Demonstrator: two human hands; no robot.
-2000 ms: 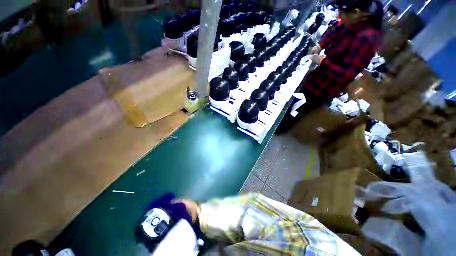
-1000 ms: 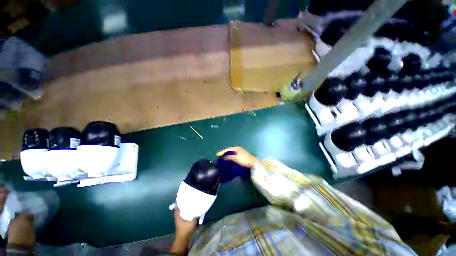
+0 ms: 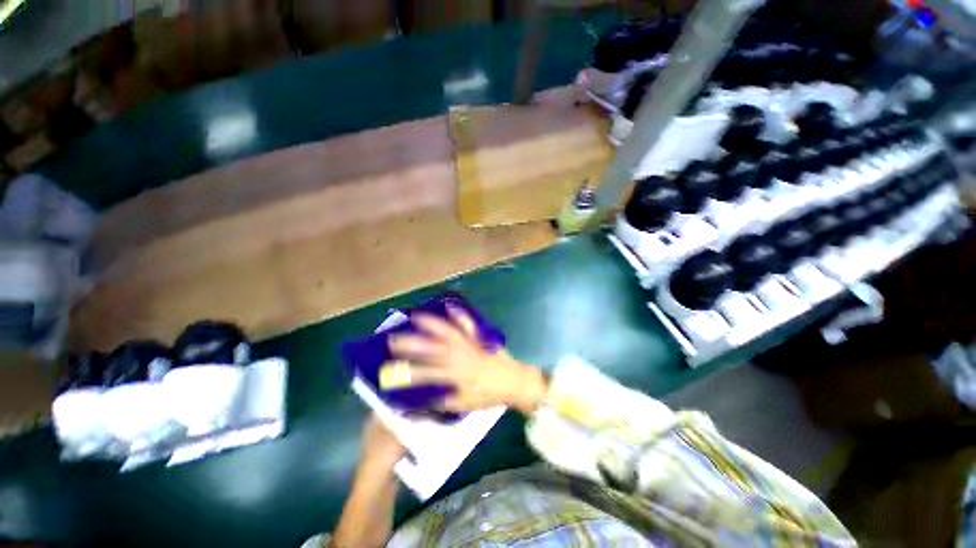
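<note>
A white security camera (image 3: 441,452) is held tilted over the green bench, its flat white part facing up toward the front edge. My left hand (image 3: 377,462) grips it from below; its fingers are mostly hidden under the camera. My right hand (image 3: 455,364) is spread on top, pressing a dark purple cloth (image 3: 369,359) onto the camera. The fingers are blurred and one has a yellowish covering. The cloth and hand hide the camera's black head.
Three white-and-black cameras (image 3: 203,398) stand at the left. Rows of cameras (image 3: 765,280) fill the right, beside a grey metal post (image 3: 669,96). A small bottle (image 3: 581,210) stands at the post's foot. Brown board (image 3: 268,252) lies behind, with a yellowish piece (image 3: 530,171).
The camera has been turned, so its flat white part shows instead of its black head. My right hand and the cloth have moved left onto it. The view has shifted.
</note>
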